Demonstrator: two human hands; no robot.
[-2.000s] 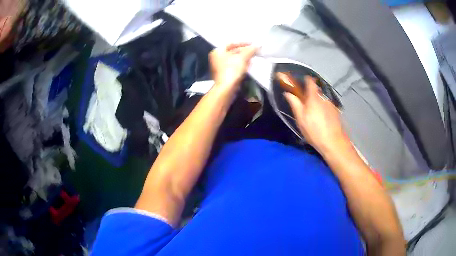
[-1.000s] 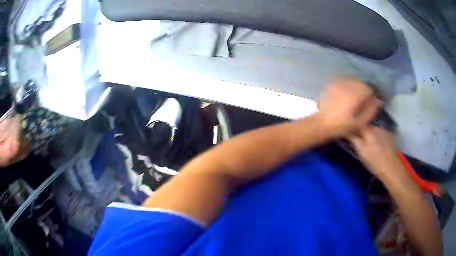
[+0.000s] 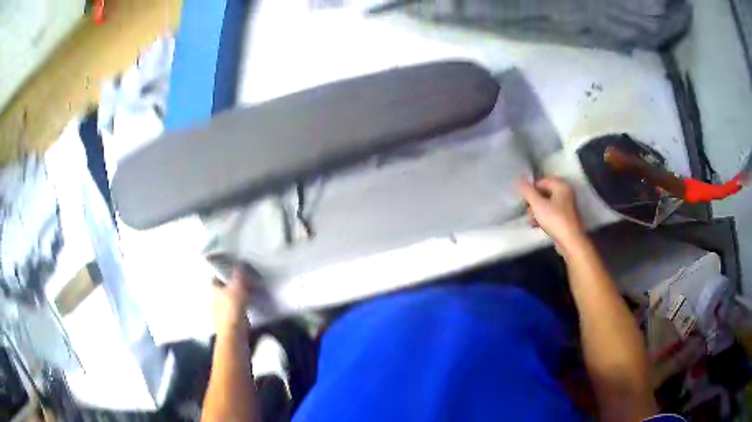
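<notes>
A light-grey garment panel (image 3: 396, 198) lies flat on the white-covered table (image 3: 577, 91), in front of the sleeve board (image 3: 313, 136). My left hand (image 3: 234, 290) is at the panel's left end, fingers closed on its edge, somewhat blurred. My right hand (image 3: 551, 206) pinches the panel's right end. A dark crease or slit shows in the panel left of its middle. The iron (image 3: 631, 175), with brown handle and orange-red sleeve, rests at the table's right, apart from my right hand.
A blue board (image 3: 196, 66) stands behind the sleeve board's left part. Grey cloth (image 3: 569, 21) lies at the table's back. A brown-grey block (image 3: 78, 288) is on the white surface at left. Mixed cloth and papers (image 3: 688, 305) are below the table at right.
My hands have moved apart to the panel's two ends. My right hand has let go of the iron, which now rests at the right. The view has turned, showing more of the table's back.
</notes>
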